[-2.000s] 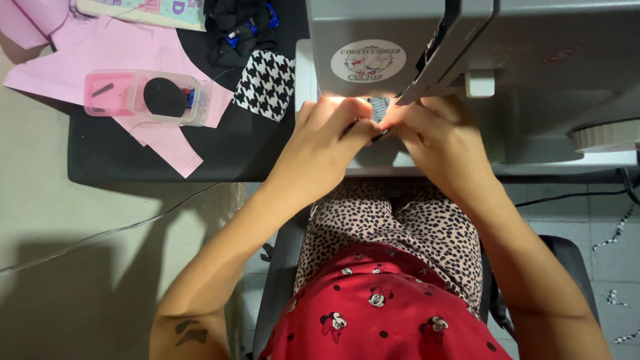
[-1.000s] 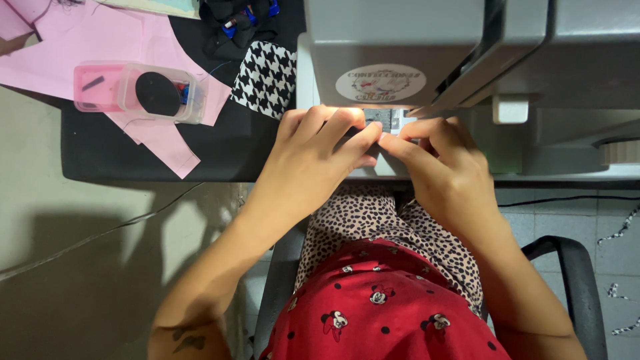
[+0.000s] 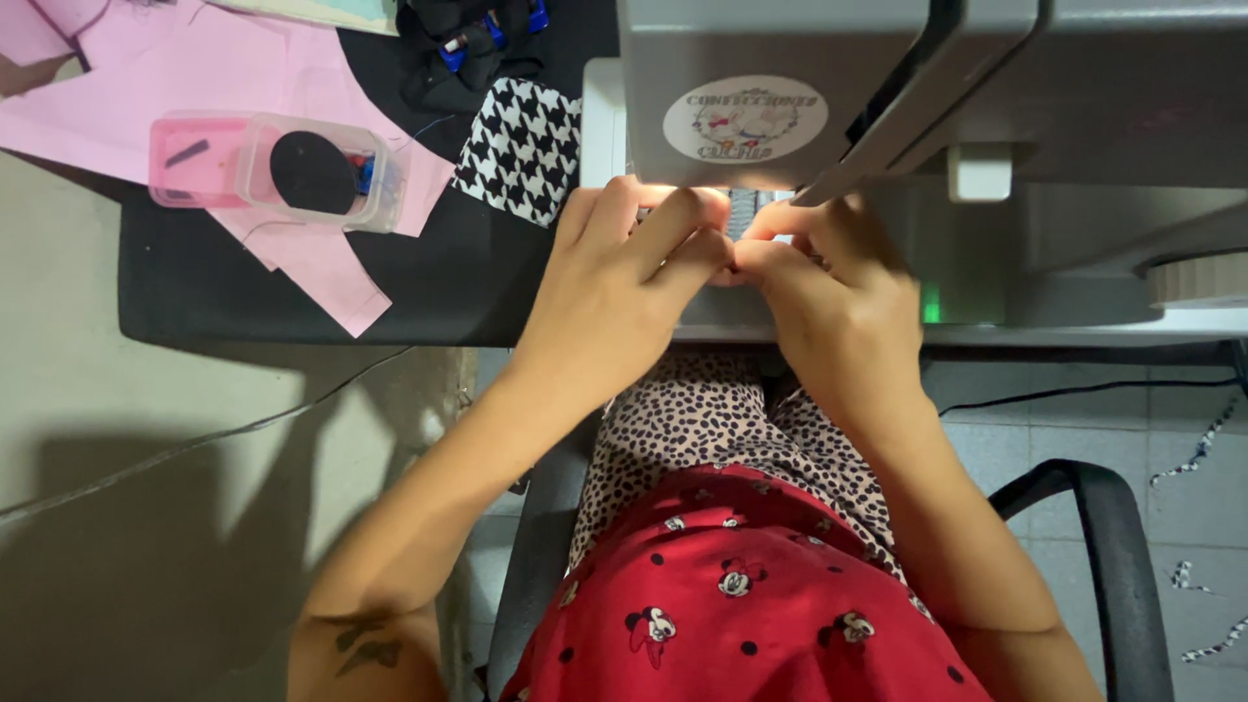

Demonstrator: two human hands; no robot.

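A grey sewing machine [image 3: 877, 107] with an oval sticker on its head stands in front of me. Under its lit head, my left hand [image 3: 634, 273] and my right hand [image 3: 838, 292] meet with bent fingers, thumbs and fingertips close together. Between them shows a small grey ribbed patch [image 3: 743, 213], too small to identify. Whatever lies between my fingertips is hidden by the fingers. Just left of the machine's bed, a black-and-white houndstooth fabric piece [image 3: 522, 151] lies on the black table [image 3: 439, 283].
Pink cut pieces [image 3: 234, 68] lie at the left under an opened plastic box [image 3: 390, 185] holding a black disc [image 3: 314, 174]. Black straps with blue parts [image 3: 473, 44] lie behind the houndstooth piece. A black chair armrest [image 3: 1102, 517] is at my right; a cable [image 3: 283, 414] runs at left.
Both hands stay together under the machine head, with small shifts of the fingers. The ribbed patch shows between them throughout. The view has shifted slightly.
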